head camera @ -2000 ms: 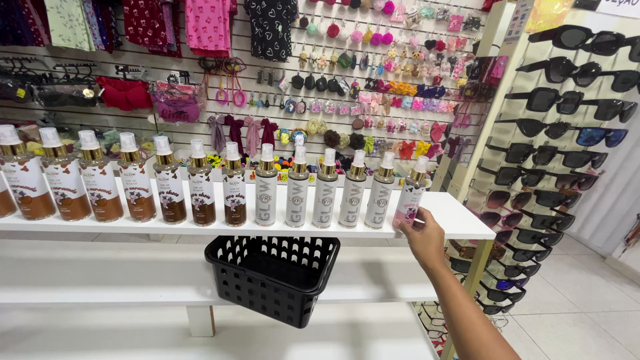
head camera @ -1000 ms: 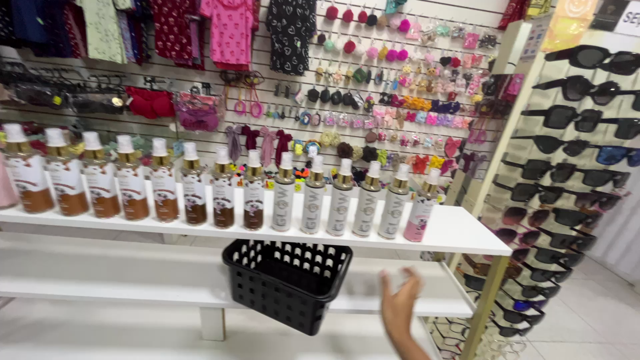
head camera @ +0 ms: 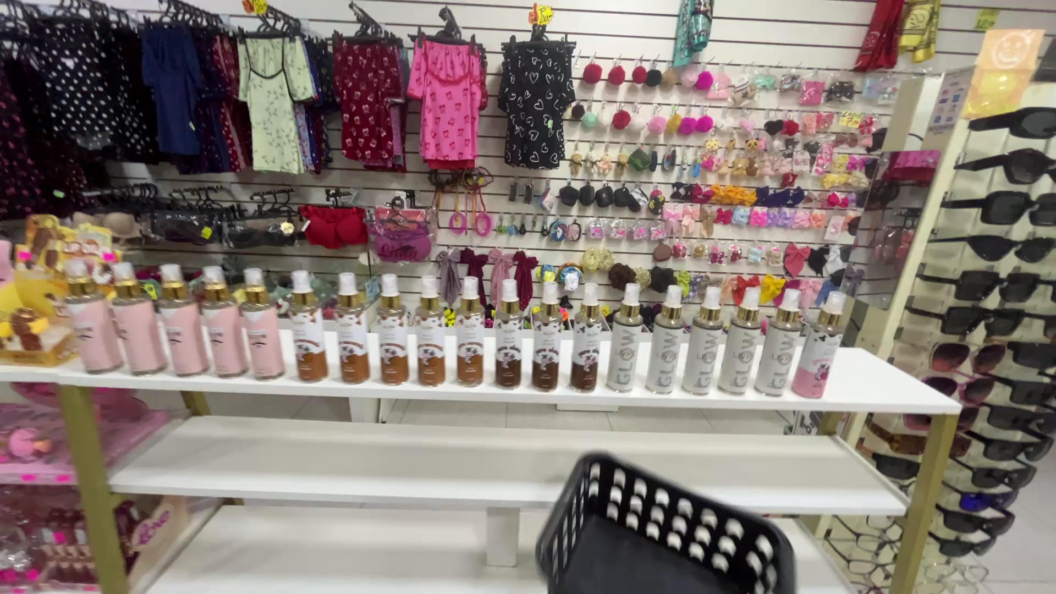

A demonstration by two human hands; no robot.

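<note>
Neither of my hands shows in the view of now. A row of spray bottles with clear caps stands upright along the white top shelf (head camera: pixel 462 398). At the left are several pink bottles (head camera: pixel 183 342), then several with brown liquid (head camera: pixel 431 355), then several pale silver ones (head camera: pixel 665 355). One pink and white bottle (head camera: pixel 817 351) stands at the right end of the row. A black perforated plastic basket (head camera: pixel 660 528) is at the bottom, tilted and cut off by the lower edge; whether a hand holds it is hidden.
A rack of sunglasses (head camera: pixel 982 285) stands at the right. Behind the shelf, dresses (head camera: pixel 445 107) and hair accessories hang on a slatted wall. Below are a middle shelf (head camera: pixel 412 462) and a lower shelf (head camera: pixel 355 544). A yellow display box (head camera: pixel 37 351) stands at the left.
One hand touched the pink and white end bottle, then moved away from it, and is now out of view. The basket appears lower and turned. The view has shifted left.
</note>
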